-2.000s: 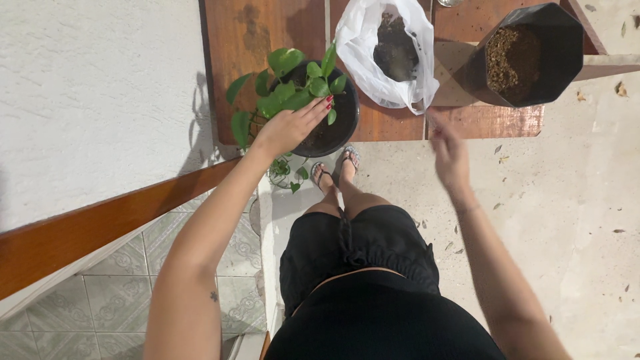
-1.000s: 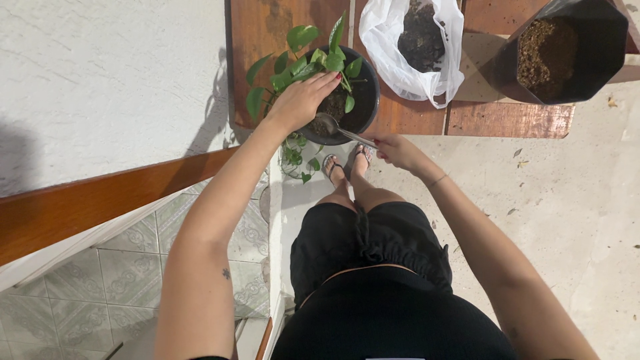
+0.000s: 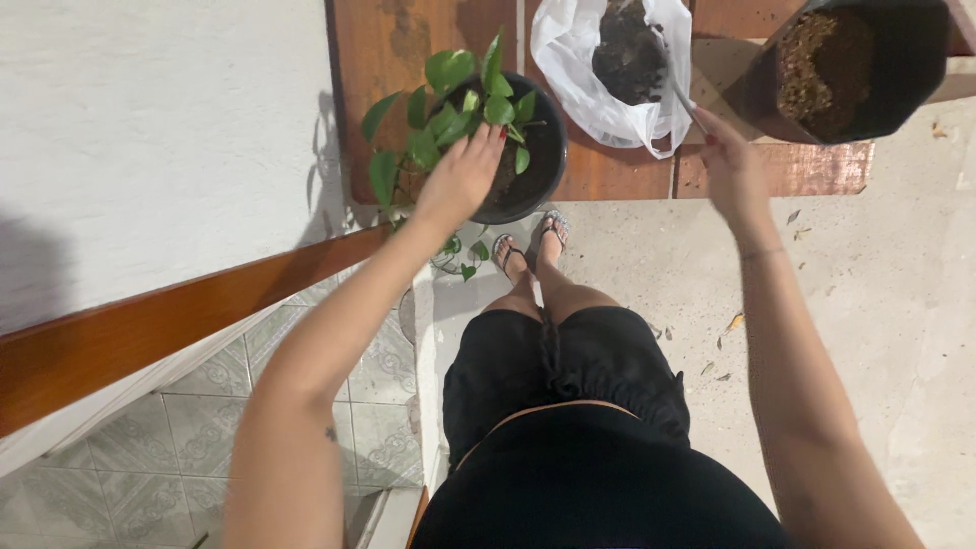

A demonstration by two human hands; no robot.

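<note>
My left hand rests on the leaves of a green vining plant in a round black pot, at the pot's left side. Dark soil shows in the pot beside my fingers. My right hand grips the handle of a metal spoon, whose far end lies over a white plastic bag. Dark soil fills the open bag. The spoon's bowl is blurred and hard to make out against the bag and soil.
Pot and bag sit on a wooden slatted table. To the right stands a large dark faceted planter with brown, grainy material inside. A white wall and a wooden rail lie at the left. Dry leaves dot the floor.
One second ago my right hand held the spoon with its bowl in the black pot; it has moved right, to the white bag. My left hand stays on the plant.
</note>
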